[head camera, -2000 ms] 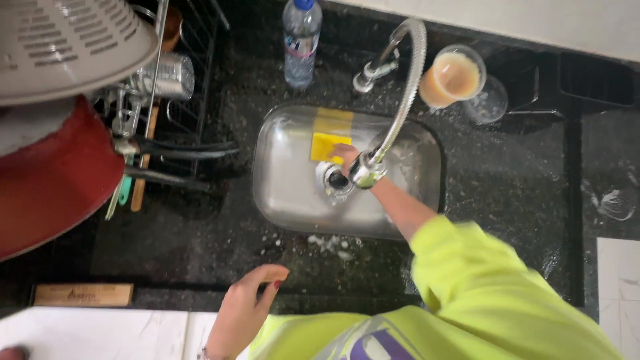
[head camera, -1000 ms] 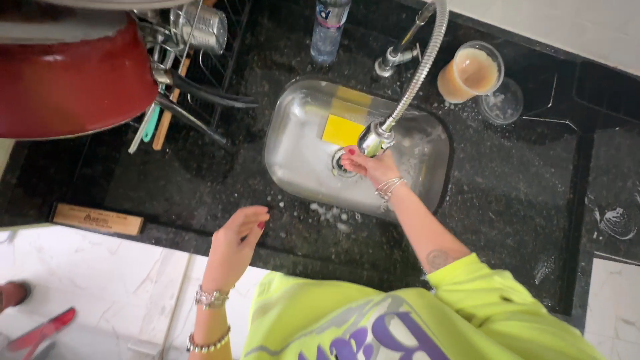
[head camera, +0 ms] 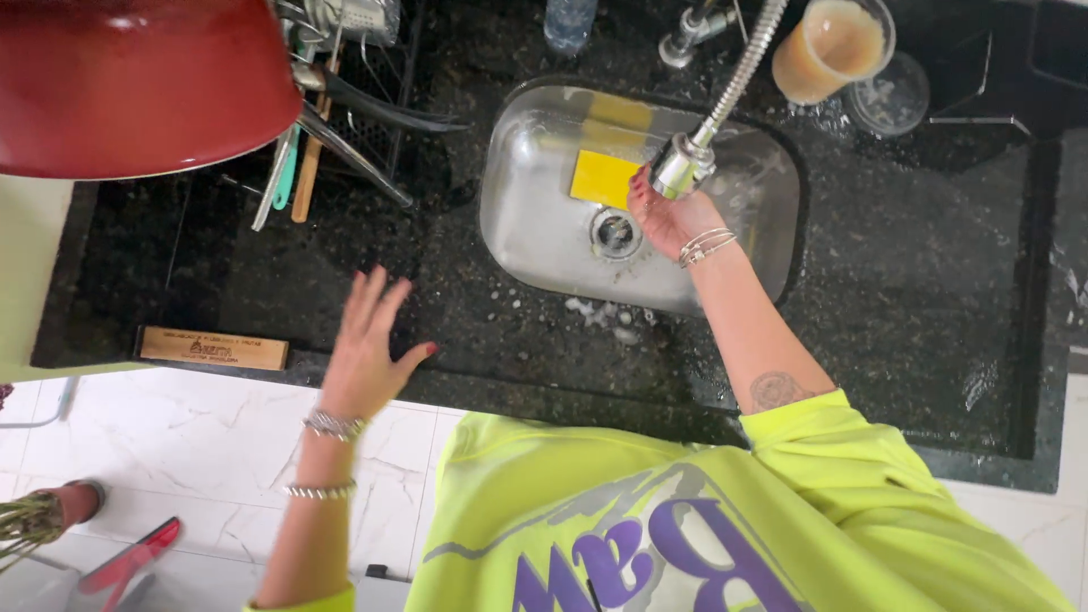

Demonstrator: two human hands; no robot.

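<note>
My right hand (head camera: 667,217) is in the steel sink (head camera: 531,229), under the chrome spray head (head camera: 682,166) of the faucet, which partly hides it. Its fingertips are beside a yellow cloth or sponge (head camera: 602,178) on the sink floor; whether they touch it or hold anything is unclear. The drain (head camera: 615,234) lies just left of this hand. My left hand (head camera: 374,340) hovers over the front of the dark stone counter with its fingers spread and nothing in it.
A red pan (head camera: 144,85) and a rack with utensils (head camera: 308,170) stand at the upper left. A wooden block (head camera: 212,348) lies on the counter's front edge. A cup of tan liquid (head camera: 833,51), a clear lid (head camera: 888,95) and a bottle (head camera: 569,25) are behind the sink.
My left hand has moved left, away from the sink, and its fingers have spread. My right hand remains in the sink under the spray head. The view has shifted.
</note>
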